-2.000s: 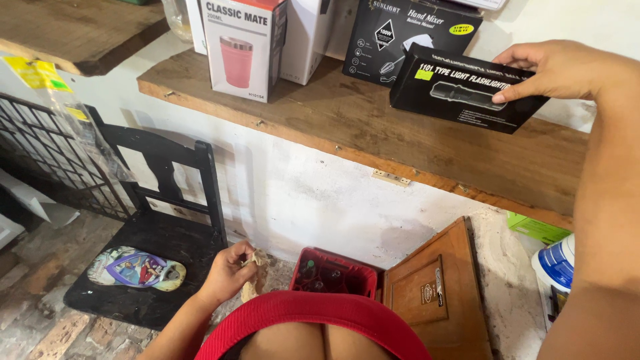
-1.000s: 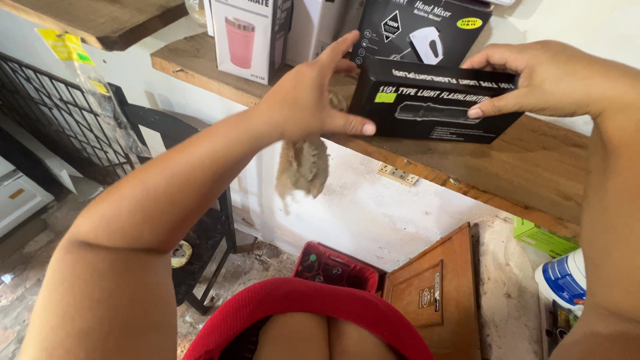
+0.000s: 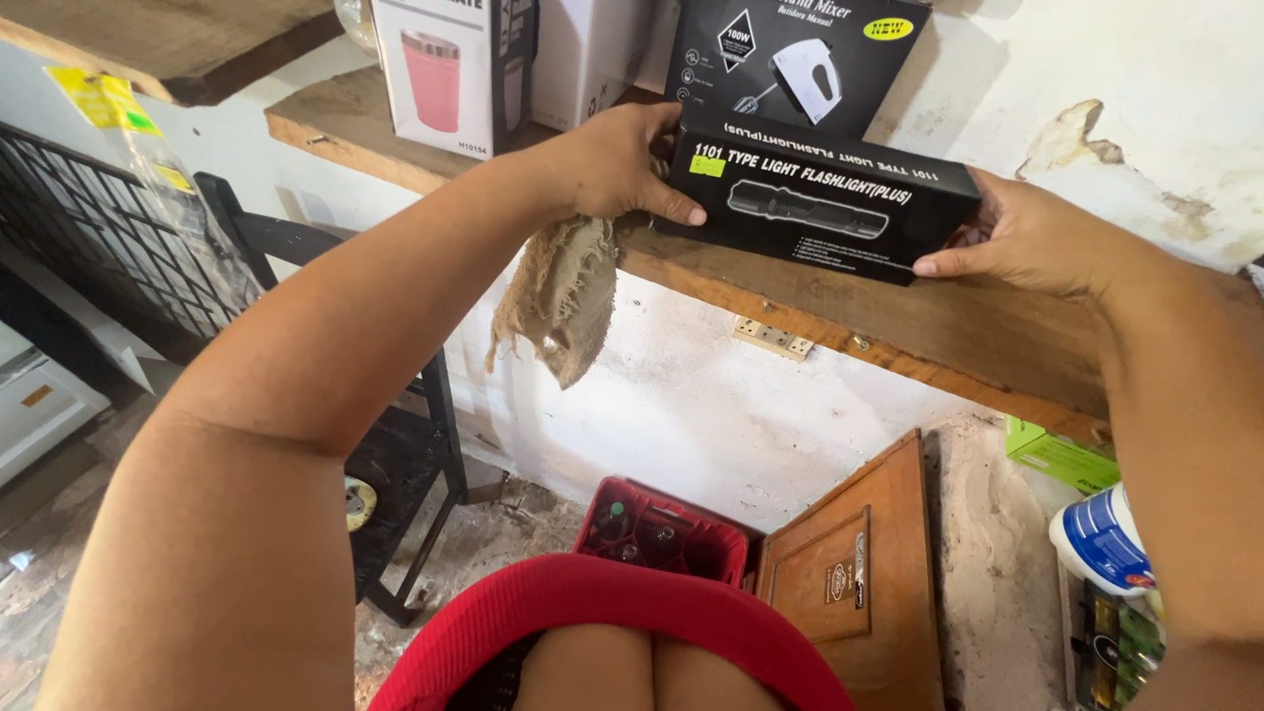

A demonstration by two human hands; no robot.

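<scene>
A black flashlight box (image 3: pixel 810 197) is held between my two hands above the wooden shelf (image 3: pixel 948 326). My left hand (image 3: pixel 622 168) grips its left end, thumb on the front face, and a frayed beige cloth (image 3: pixel 563 296) hangs from that same hand. On the right end, my right hand (image 3: pixel 1017 237) has its thumb at the lower corner; its other fingers are mostly hidden behind the box. Behind stands a black hand mixer box (image 3: pixel 790 59). To the left are a tumbler box with a pink cup printed on it (image 3: pixel 434 79) and a pale box (image 3: pixel 583 59).
Below the shelf are a red crate with bottles (image 3: pixel 671 513), a wooden cabinet door (image 3: pixel 859 573) and a power outlet strip (image 3: pixel 772 337). A black chair (image 3: pixel 395 484) stands at lower left. A green box (image 3: pixel 1062 454) and a white-and-blue tub (image 3: pixel 1101 543) sit at right.
My left hand has risen from near the chair with the cloth and taken hold of the flashlight box's left end. My right hand has kept its hold on the box.
</scene>
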